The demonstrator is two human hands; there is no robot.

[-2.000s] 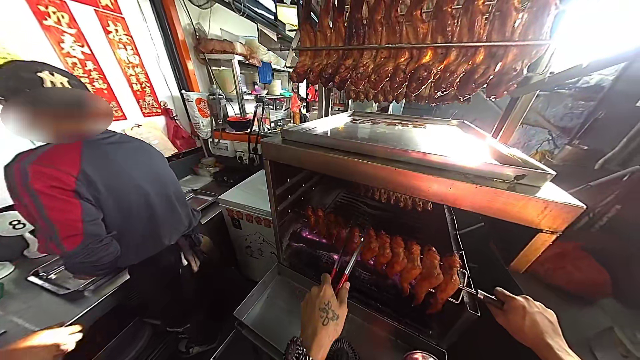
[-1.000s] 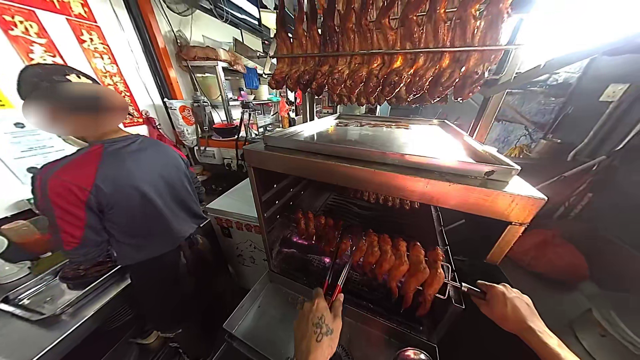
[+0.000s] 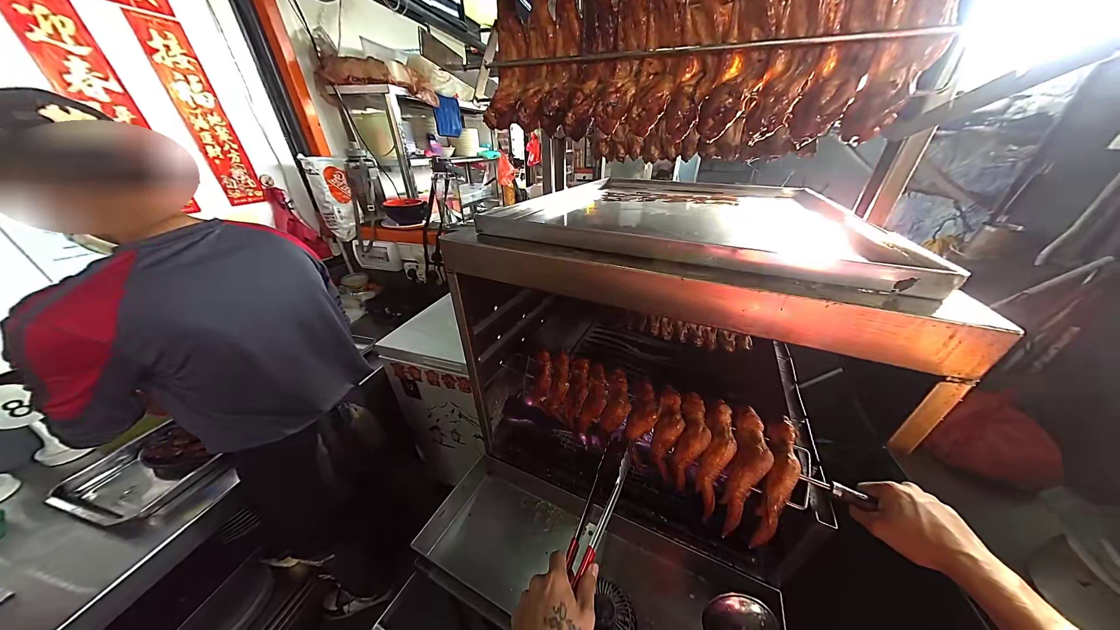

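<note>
A row of glazed chicken wings (image 3: 717,442) lies across the grill inside a steel roaster (image 3: 726,289), apparently on a skewer rack. My left hand (image 3: 556,595), at the bottom centre, is closed around metal tongs with red handles (image 3: 599,516); their tips reach the underside of the row near its middle. At the right, my right hand (image 3: 910,521) grips the dark handle (image 3: 853,497) of the rack, whose metal rods run to the last wing. Whether the tongs pinch a wing cannot be told.
A person (image 3: 201,324) stands at the left by a steel counter with a metal tray (image 3: 131,486). Roasted meat (image 3: 700,79) hangs from a bar above the roaster's top tray (image 3: 726,232). A steel drip tray (image 3: 516,542) and a round metal lid or bowl (image 3: 739,612) are low in front.
The tongs have moved down from the row a little, with their tips at its lower edge. The person at the left has turned and leans over the counter.
</note>
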